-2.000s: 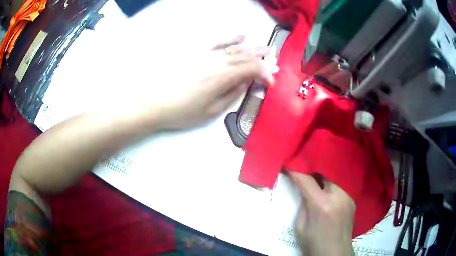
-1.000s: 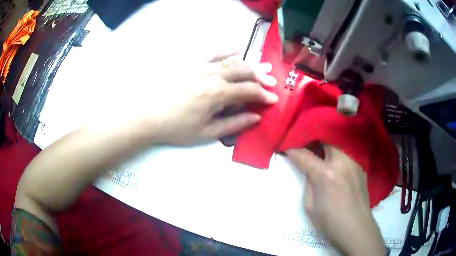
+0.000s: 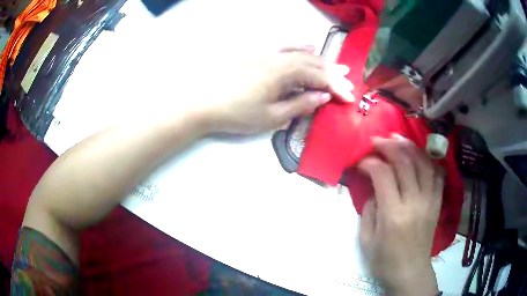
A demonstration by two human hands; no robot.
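A red strip (image 3: 326, 147) lies on the machine bed and runs under the presser foot (image 3: 365, 103). A larger red panel (image 3: 451, 214) lies to its right, bunched and partly under my right hand. My left hand (image 3: 289, 92) lies at the strip's left edge beside the foot, fingertips on the cloth. My right hand (image 3: 401, 202) is on the red cloth below and right of the foot, fingers bent over it. Whether its fingers pinch the cloth is hard to tell. The needle tip is not clear.
The sewing machine head (image 3: 462, 52) stands at the upper right with a pale knob (image 3: 437, 145). Dark-handled scissors (image 3: 491, 266) lie at the lower right. A dark-framed cutout (image 3: 284, 151) is left of the strip. The white table (image 3: 231, 202) has ruler marks; orange cloth (image 3: 26, 23) is far left.
The red strip's near end is now shorter below the foot. My right hand has moved up from beneath the strip's end onto the cloth. My left hand has shifted slightly toward the foot.
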